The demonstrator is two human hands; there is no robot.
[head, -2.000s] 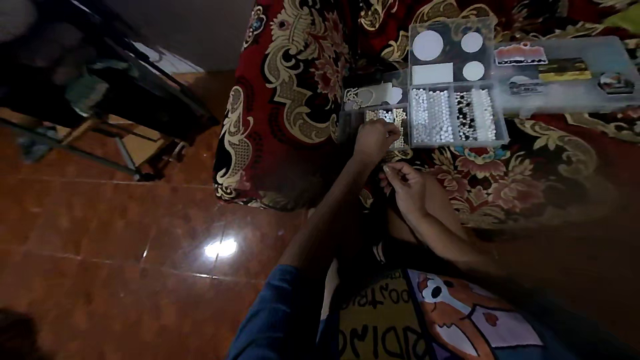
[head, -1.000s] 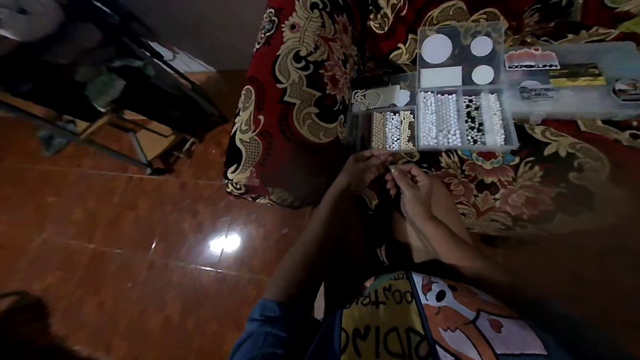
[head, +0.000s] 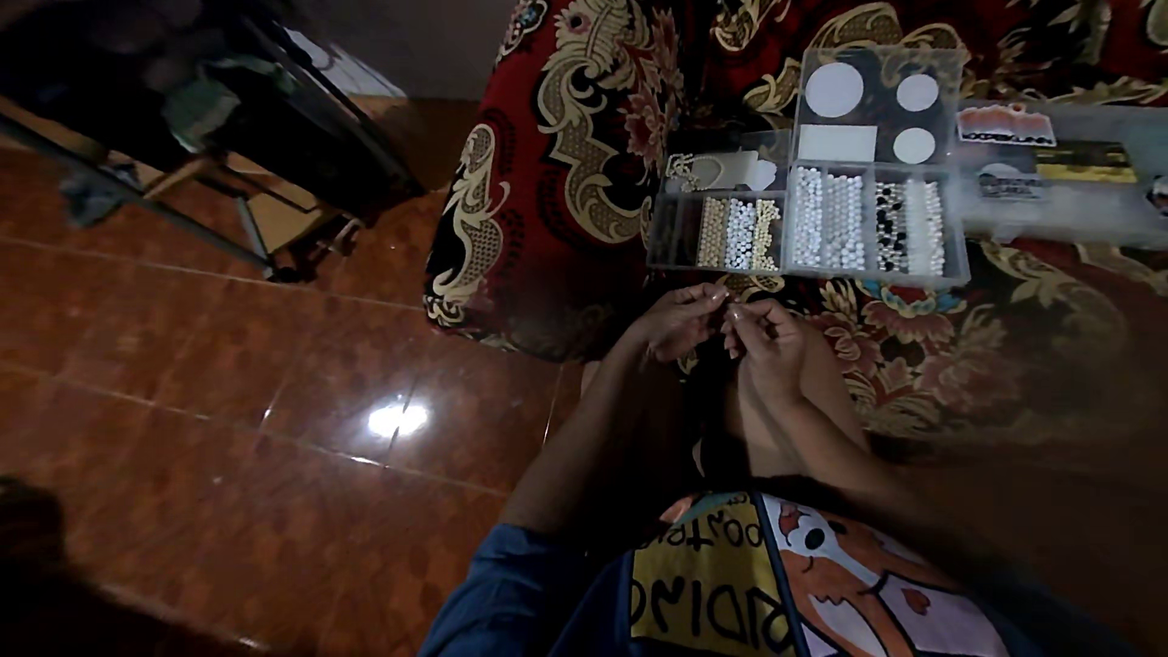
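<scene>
My left hand (head: 683,321) and my right hand (head: 768,345) are close together above my lap, fingertips pinched and facing each other. Anything between the fingertips is too small to make out. Just beyond them lies an open clear plastic bead box (head: 965,265), with white, black and clear beads in its compartments. Left of it, a smaller clear box (head: 671,265) holds gold beads (head: 712,234) and white beads (head: 740,235). A beaded loop (head: 698,172) lies on a pale card in that box's upper part.
The boxes rest on a red, floral-patterned sofa (head: 912,365), whose padded arm (head: 547,182) rises on the left. Another clear plastic case (head: 1095,196) with stickers lies at the right. A metal-framed rack (head: 210,214) stands on the tiled floor (head: 228,438).
My left hand was over the small box's beads two seconds ago; it has drawn back toward my lap, beside my right hand. My right hand has stayed pinched above my lap.
</scene>
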